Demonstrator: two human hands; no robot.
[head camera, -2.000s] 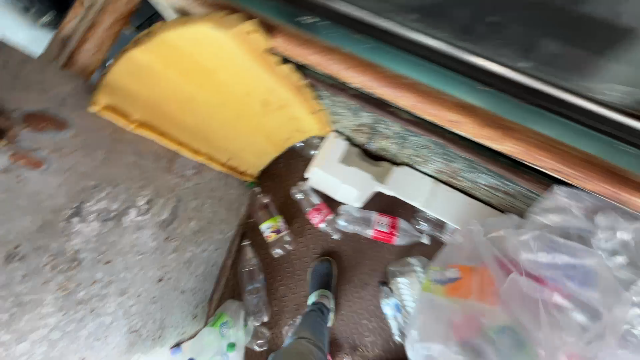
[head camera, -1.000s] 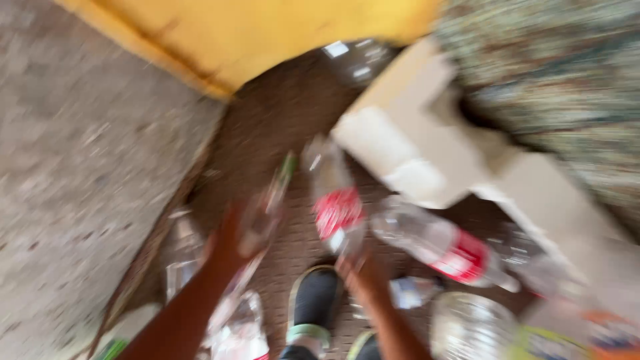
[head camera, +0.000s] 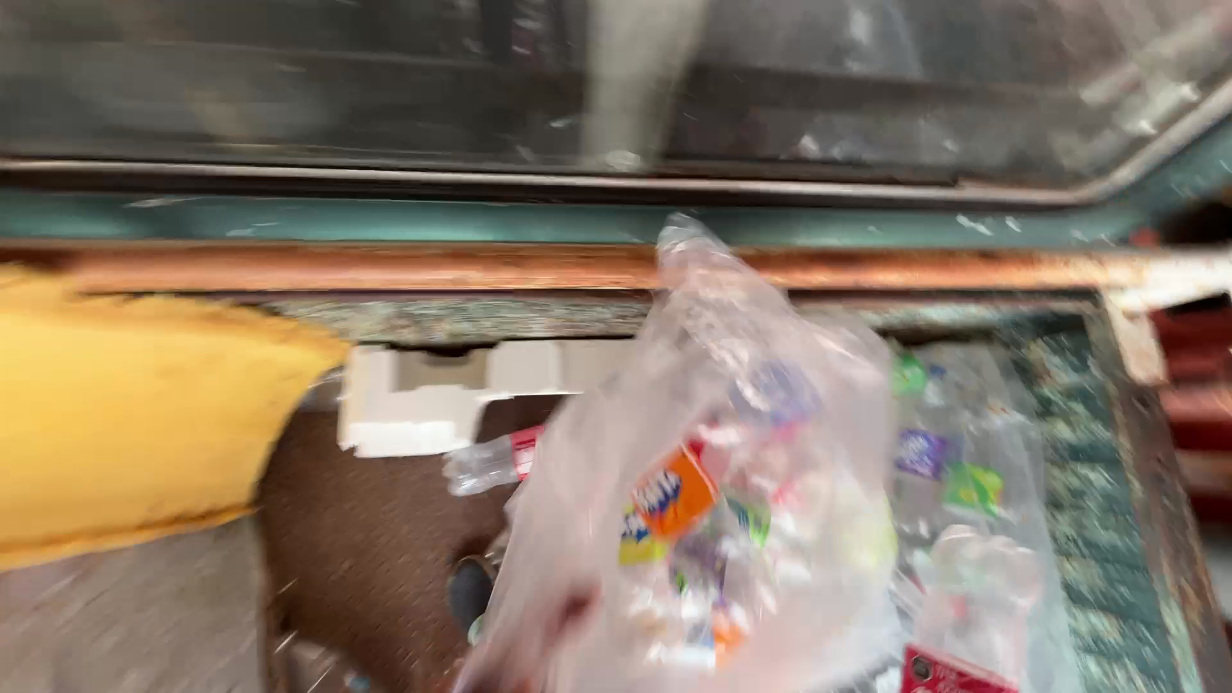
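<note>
A big translucent plastic bag (head camera: 751, 500) of plastic bottles fills the middle of the head view, its narrow twisted end pointing up across the orange-brown rail. Coloured labels show through the film. At its lower left is a blurred hand, seemingly my left hand (head camera: 549, 640), partly covered by the film; its fingers and grip are unclear. My right hand does not show. Just left of the bag, a clear bottle with a red label (head camera: 486, 464) lies on the brown floor, partly hidden by the bag.
A yellow sheet (head camera: 144, 414) with a ragged edge is at left. White moulded packaging (head camera: 414, 423) lies along the patterned wall. Above run the rail (head camera: 385, 268) and a teal-framed glass pane (head camera: 385, 106). Another bag of bottles (head camera: 991, 520) stands at right.
Both hands were low among the floor bottles one second ago; now the bag fills the middle, with one blurred hand at it. The view has swung up and right.
</note>
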